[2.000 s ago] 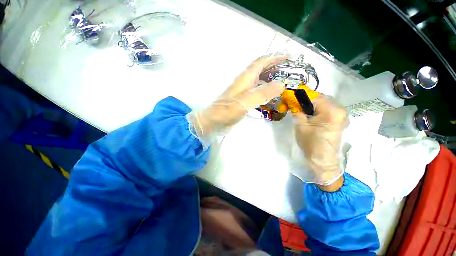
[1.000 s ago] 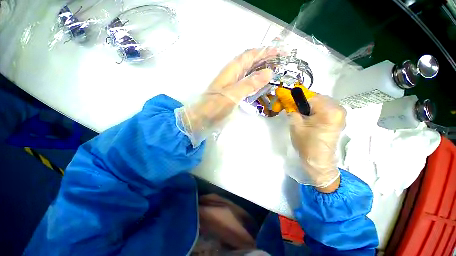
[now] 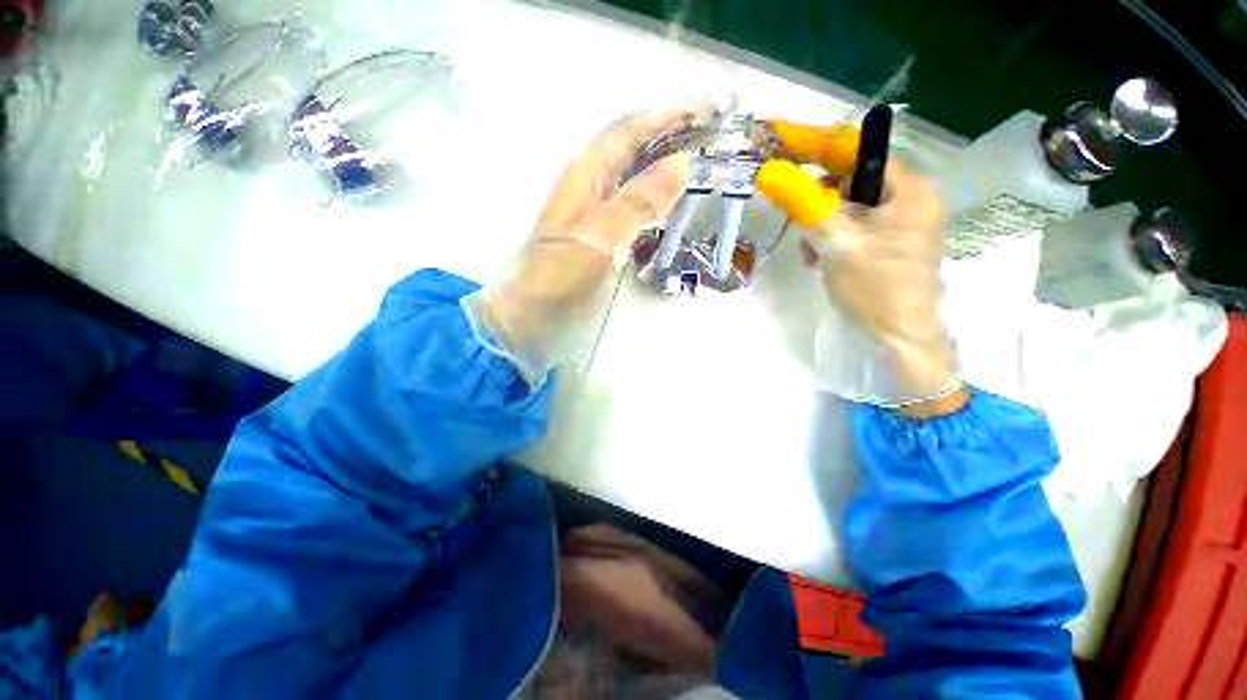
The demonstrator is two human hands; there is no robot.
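Note:
The clear oval unit (image 3: 714, 219) lies on the white bench with its two white bars (image 3: 730, 235) side by side. Its chrome end part (image 3: 691, 270) faces me and a silver end bracket (image 3: 732, 141) is at the far end. My left hand (image 3: 581, 226), in a clear glove, grips the unit's left side near the bracket. My right hand (image 3: 886, 239), gloved with orange-yellow finger cots, has its thumb and finger at the right side of the bracket. The black tweezers (image 3: 873, 155) stick up from this hand; their tips are hidden.
Similar units (image 3: 338, 144) in clear film lie at the bench's left. Two white bottles (image 3: 1023, 171) with metal tops stand at the right, beside crumpled white wipes (image 3: 1094, 390). A red-orange tray (image 3: 1203, 547) is at the far right. A dark green surface borders the far edge.
The right hand's cot-covered fingers have spread and moved up to the bracket, the tweezers now upright. The white bars and chrome end are more exposed. The view has shifted slightly.

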